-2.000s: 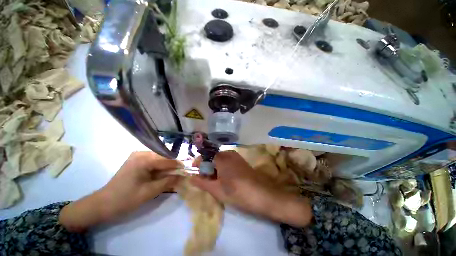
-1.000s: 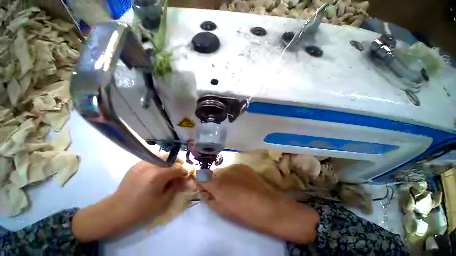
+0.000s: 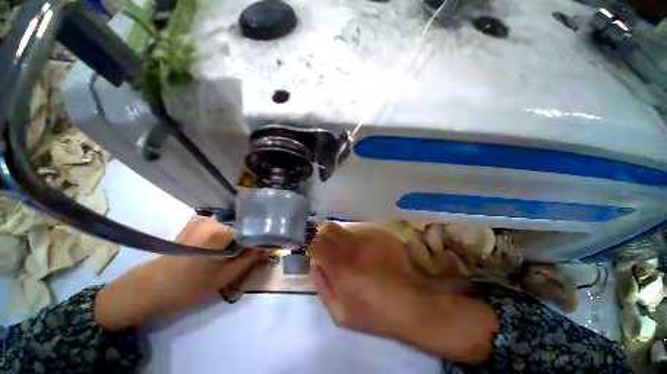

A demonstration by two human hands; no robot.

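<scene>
My left hand [image 3: 179,269] is bare, at the left of the needle area, its fingertips partly hidden behind the chrome guard [image 3: 121,232] and the large upper tension dial [image 3: 272,217]. My right hand [image 3: 377,281] is bare, bent inward at the right of the small lower dial [image 3: 295,264]. The silvery bed plate [image 3: 274,282] shows between my hands. The presser foot and needle are mostly hidden behind the dials. No fabric piece can be made out at my fingertips.
The white machine head [image 3: 468,109] with two blue stripes spans the view just beyond my hands. A heap of beige pieces [image 3: 62,245] lies at left. More beige pieces [image 3: 453,241] are bunched under the arm. Others [image 3: 642,299] lie at far right.
The view has moved closer to the machine head, so dial and guard look larger. The beige piece that hung toward me, later under my left hand, no longer shows. My hands remain beside the needle area.
</scene>
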